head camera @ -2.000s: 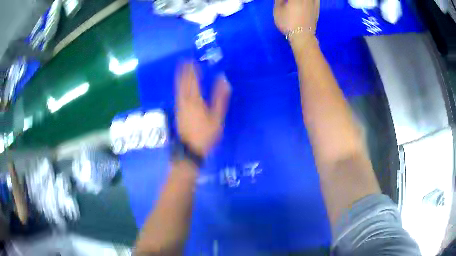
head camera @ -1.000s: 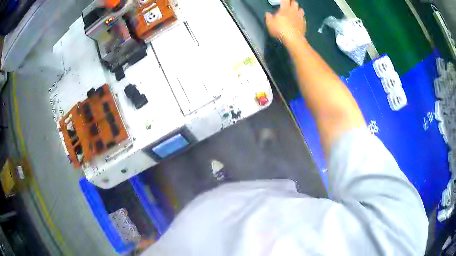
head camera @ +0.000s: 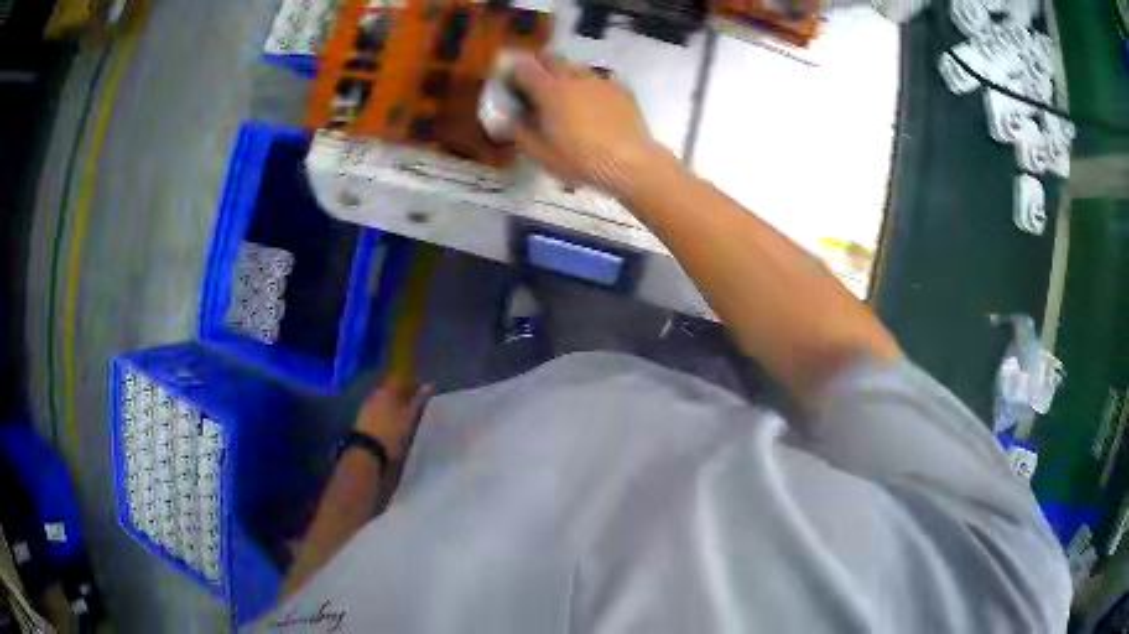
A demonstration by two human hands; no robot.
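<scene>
My right hand (head camera: pixel 576 124) holds a white plug or socket unit (head camera: pixel 500 104) by its edge, over the right side of an orange fixture (head camera: pixel 421 74) on the white machine table (head camera: pixel 792 136). The fixture has several dark openings. Whether the unit touches the fixture cannot be told. My left hand (head camera: pixel 394 415) is low beside my body, near the blue crates, with a dark band on its wrist. Its fingers are small and partly hidden, and nothing clear shows in it.
One blue crate (head camera: pixel 218 235) holds some white units; another (head camera: pixel 235 495) is packed with rows of them. The machine display (head camera: pixel 573 259) is on the front edge. White units (head camera: pixel 1009 87) and a plastic bag (head camera: pixel 1023 372) lie on the green bench (head camera: pixel 947 235). A shoe shows below.
My view has swung from the blue sheets to the machine and crates. My right hand has moved from the green bench to the orange fixture, now with a white unit. My left hand has dropped low.
</scene>
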